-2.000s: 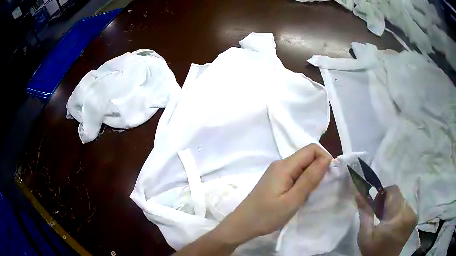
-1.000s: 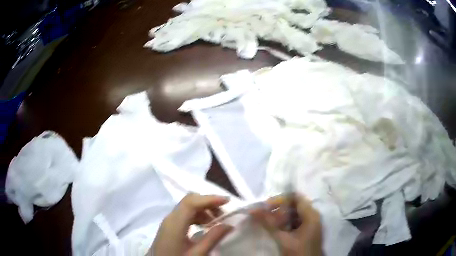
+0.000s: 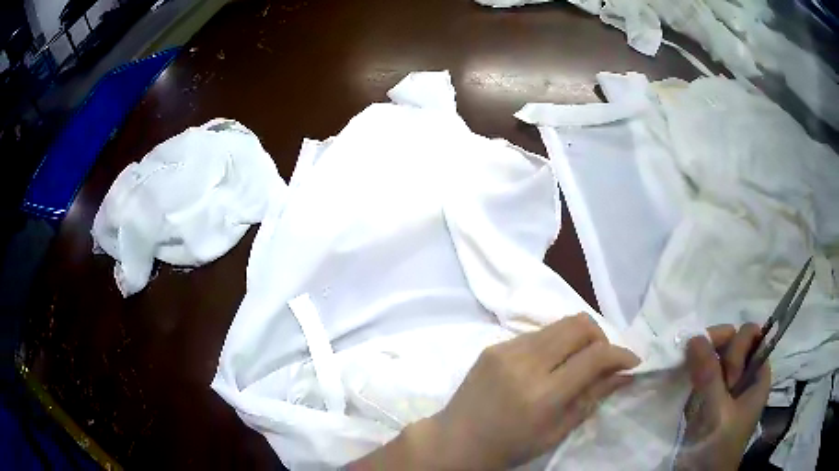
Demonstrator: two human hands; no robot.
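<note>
A white garment lies spread on the dark table, with a loose white strip on its body. My left hand pinches the garment's edge near its lower right. My right hand is just right of it, thumb and fingers together at the same stretch of cloth, and also holds small scissors. The scissors' blades point up and right, slightly apart, away from the pinched edge. Whether the right fingertips grip the cloth is hard to tell.
A crumpled white bundle lies at the left. A large off-white garment pile is at the right, and another pile lies across the table. A blue bin stands beyond the table's left edge. Fine thread clippings lie at the lower left.
Two seconds ago the scissors pointed up-left at the cloth edge; now they point up-right, away from it. The view swung right and back. My left hand still pinches the edge.
</note>
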